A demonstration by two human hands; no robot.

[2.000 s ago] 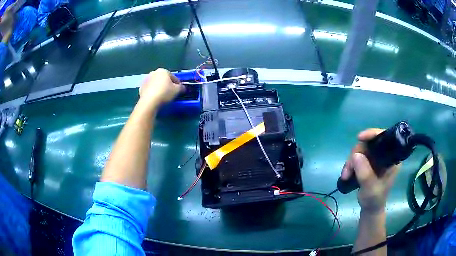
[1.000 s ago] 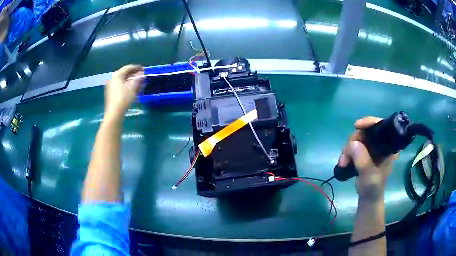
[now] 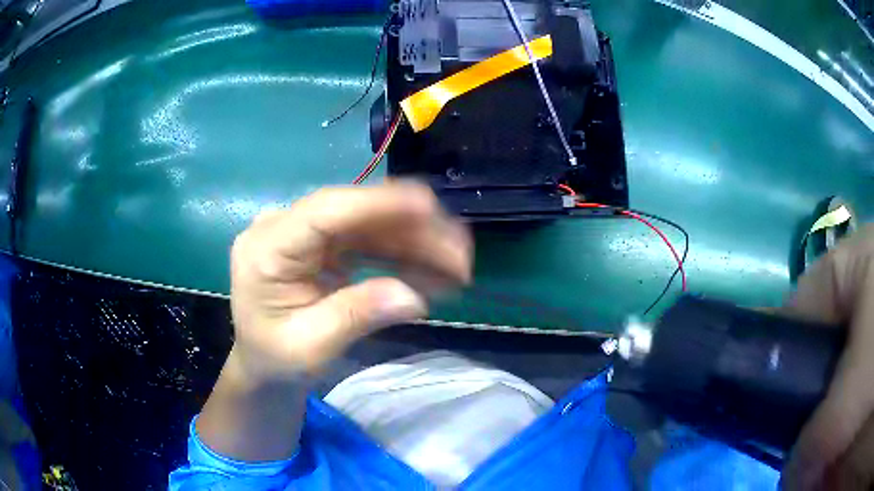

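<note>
The black housing (image 3: 508,125) lies on the green mat at the top centre, its far end cut off by the frame. An amber tape strip (image 3: 470,84) slants across it, with a white cable (image 3: 548,91) over it. Red and black lead wires (image 3: 661,230) hang off its near right edge. My left hand (image 3: 350,278) is raised near the bench's front edge, blurred, fingers curled and apart; nothing shows between them. My right hand (image 3: 843,364), partly cut off at the right edge, holds the thick black electric screwdriver (image 3: 747,360), its front end pointing left.
The blue bin (image 3: 311,7) shows only partly at the top edge. A slim black tool (image 3: 19,168) lies at far left. A tape roll (image 3: 826,225) lies at right, partly behind my right hand. The bench's front edge (image 3: 517,329) runs across below the housing.
The view has tilted down, so the housing and bin sit higher. My left hand has come from the bin to the front edge. My right hand and screwdriver are closer to the camera, the screwdriver turned leftward.
</note>
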